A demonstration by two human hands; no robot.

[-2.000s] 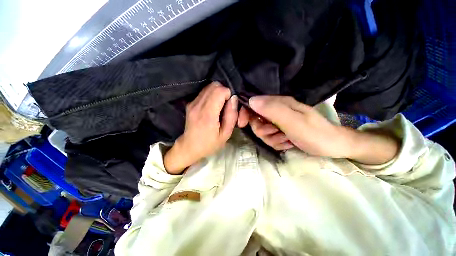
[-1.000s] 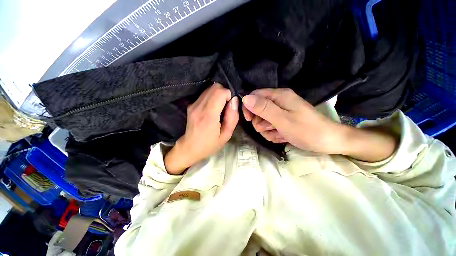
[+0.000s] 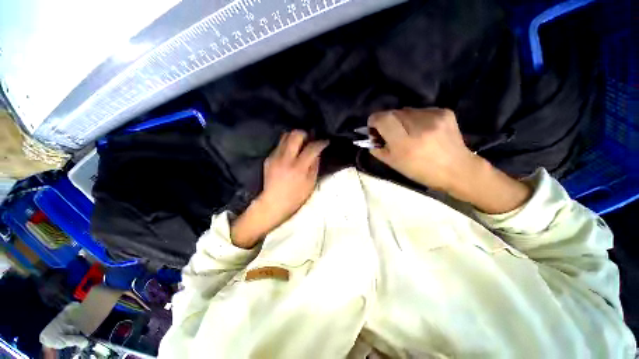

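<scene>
A black garment (image 3: 420,63) lies bunched across the lap and up against the table. My left hand (image 3: 284,175) has its fingers curled on the cloth, thumb and fingertips near the middle of the lap. My right hand (image 3: 424,144) is closed around thread snips (image 3: 364,138). Their two silver tips show slightly apart, pointing left towards my left hand, with a gap between. The handle is hidden in my right palm. The seam or edge between the hands is too dark to make out.
A white table with a grey ruler edge (image 3: 210,42) is at the upper left. A blue crate (image 3: 616,105) is on the right. Dark cloth (image 3: 147,189) fills a blue-rimmed crate on the left. More blue crates and a brown strip (image 3: 98,308) lie at the lower left.
The long stitched panel at the left is no longer spread out. My right hand has moved right, away from my left, and the snips' tips now show. The left crate's rim is uncovered.
</scene>
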